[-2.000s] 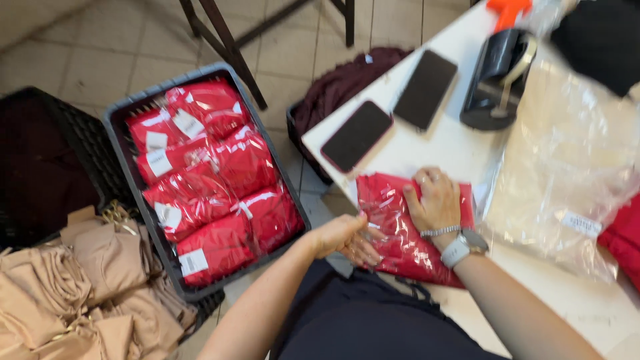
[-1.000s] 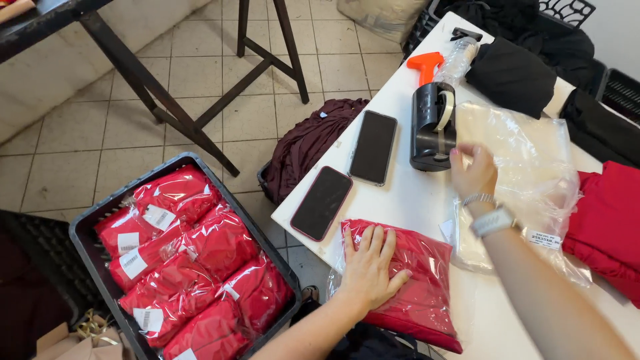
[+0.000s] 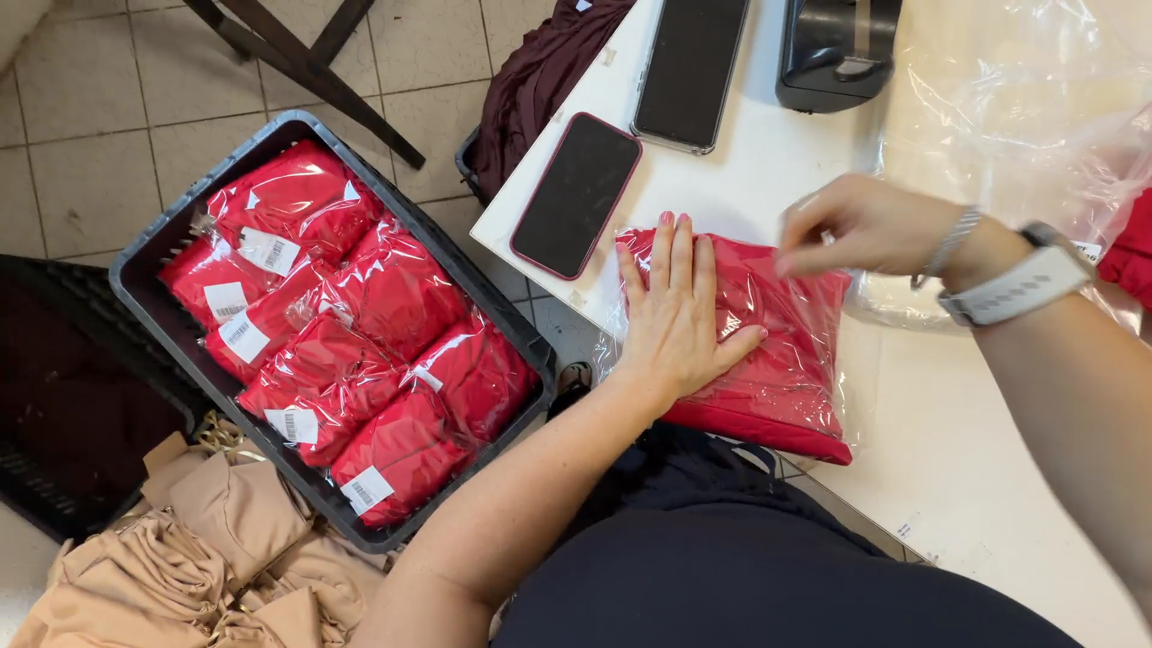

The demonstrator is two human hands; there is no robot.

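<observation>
A folded red garment in a clear plastic bag [image 3: 774, 378] lies at the edge of the white table. My left hand [image 3: 675, 310] rests flat on it, fingers spread. Blurred by motion, my right hand [image 3: 841, 225] is over the bag's upper right corner, its fingers curled; whether it pinches anything is unclear. It wears a bracelet and a watch. To the left, a dark plastic crate [image 3: 540, 346] holds several bagged red garments [image 3: 396, 288] with white labels. A black tape dispenser [image 3: 837, 54] stands beyond my right hand, beside a stack of clear plastic bags [image 3: 972, 117].
Two phones lie on the table [image 3: 936, 450], one with a dark red edge [image 3: 576, 196], the other in a clear case [image 3: 691, 72]. Beige garments [image 3: 180, 567] are heaped lower left near a black crate [image 3: 90, 360]. Maroon cloth [image 3: 540, 90] and dark trestle legs [image 3: 306, 63] are beyond the crate.
My right hand has moved from beside the tape dispenser back over the bagged red garment. My left hand stays on that bag. The view has shifted closer.
</observation>
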